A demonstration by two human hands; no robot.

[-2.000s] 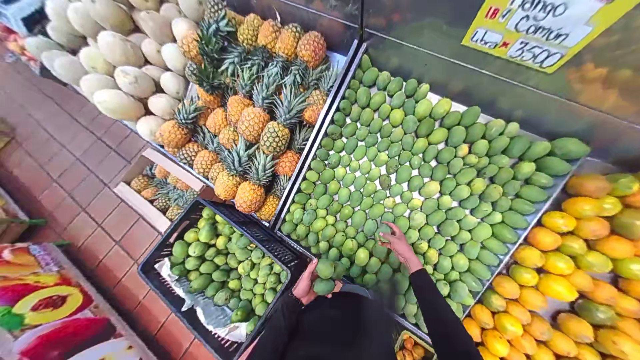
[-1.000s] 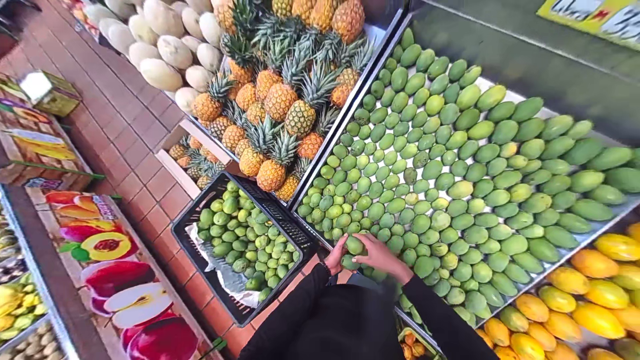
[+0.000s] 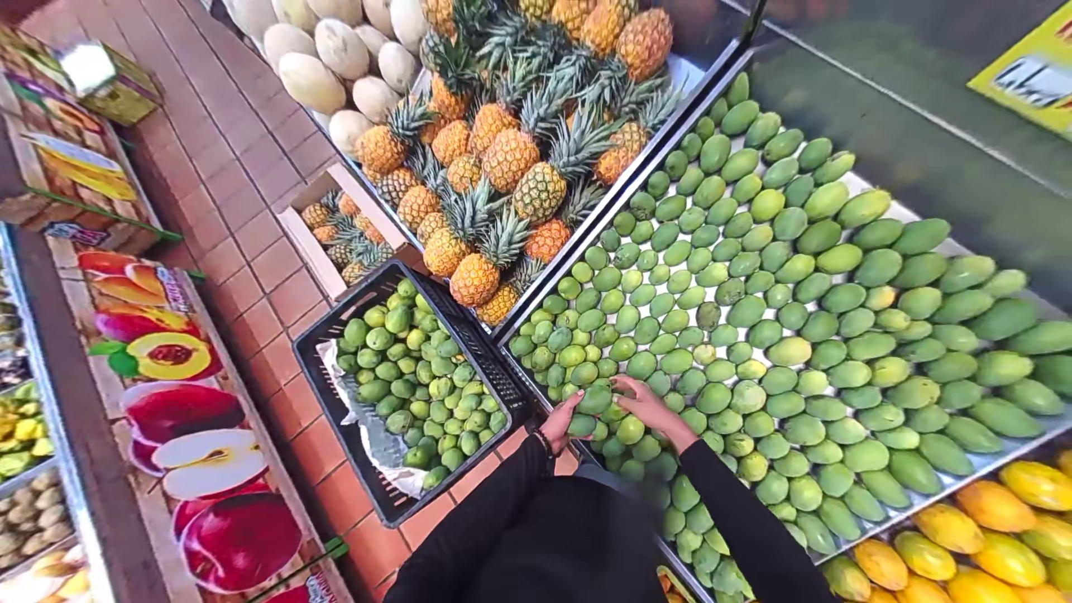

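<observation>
My left hand (image 3: 559,423) holds green mangoes at the near left edge of the sloped display; one green mango (image 3: 596,399) shows at its fingertips and another, partly hidden, lies just below. My right hand (image 3: 651,407) is just to the right, palm down over the display, with thumb and fingers apart beside the upper mango. Whether its fingertips touch that mango is not clear. Rows of green mangoes (image 3: 766,310) cover the display. Left of my hands a black plastic crate (image 3: 315,368) holds smaller green mangoes (image 3: 398,352) on a pale liner.
Pineapples (image 3: 511,159) and pale melons (image 3: 339,50) fill the display behind the crate. A cardboard box (image 3: 301,230) of pineapples stands beside the crate on the tiled floor (image 3: 268,285). Yellow-orange fruit (image 3: 946,532) lies at lower right. A fruit-printed stand (image 3: 201,427) runs along the left.
My right hand, earlier farther right over the mangoes, came to the mango at my left hand; now its fingers are spread beside it. My left hand keeps its hold. The view has shifted.
</observation>
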